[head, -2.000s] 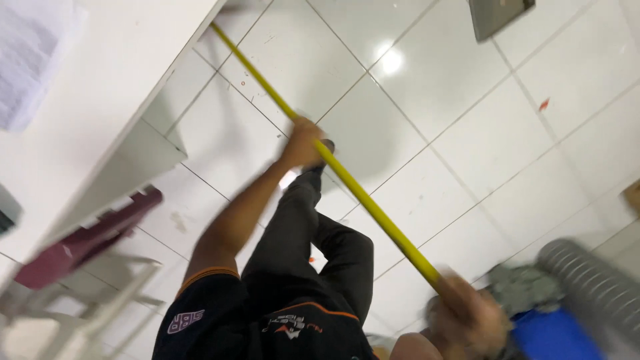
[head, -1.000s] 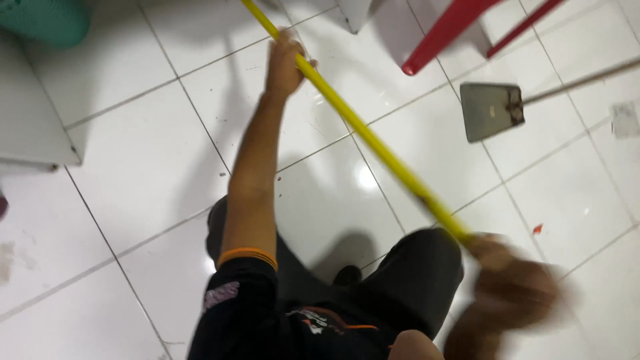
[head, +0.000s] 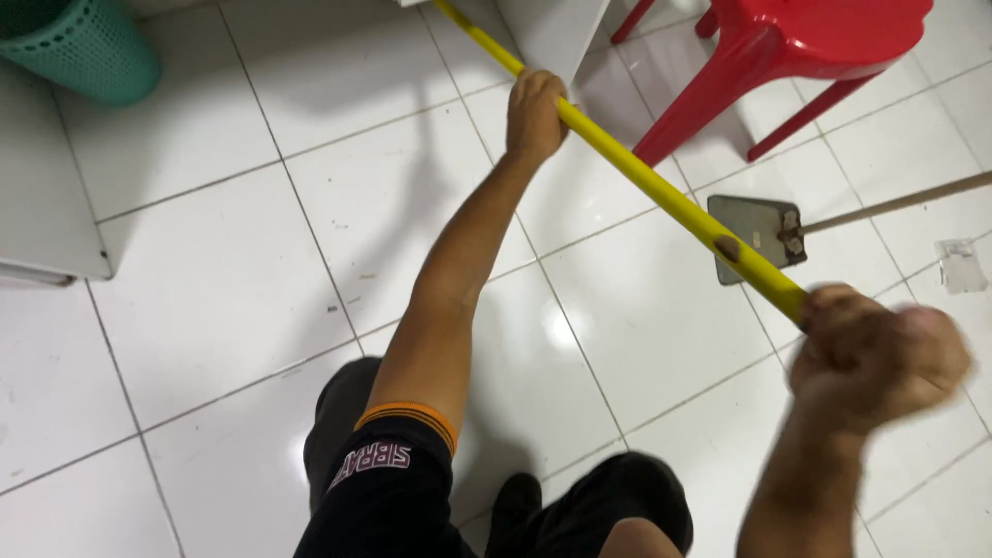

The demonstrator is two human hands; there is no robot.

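A long yellow pole slants across the view, from the top middle down to the right. Around its upper part my left hand is closed, with the arm stretched forward. My right hand, somewhat blurred, grips the pole's near end. A dark worn patch shows on the pole a little above that hand. The far end passes out of view at the top edge, so what it bears there is hidden.
A red plastic stool stands at the upper right. Below it a metal dustpan with a long handle lies on the white tiled floor. At the upper left are a teal perforated basket and a white cabinet. A white panel stands near the pole.
The view has shifted a lot; the red stool and teal basket show more fully than one second ago. Both hands still hold the yellow pole.
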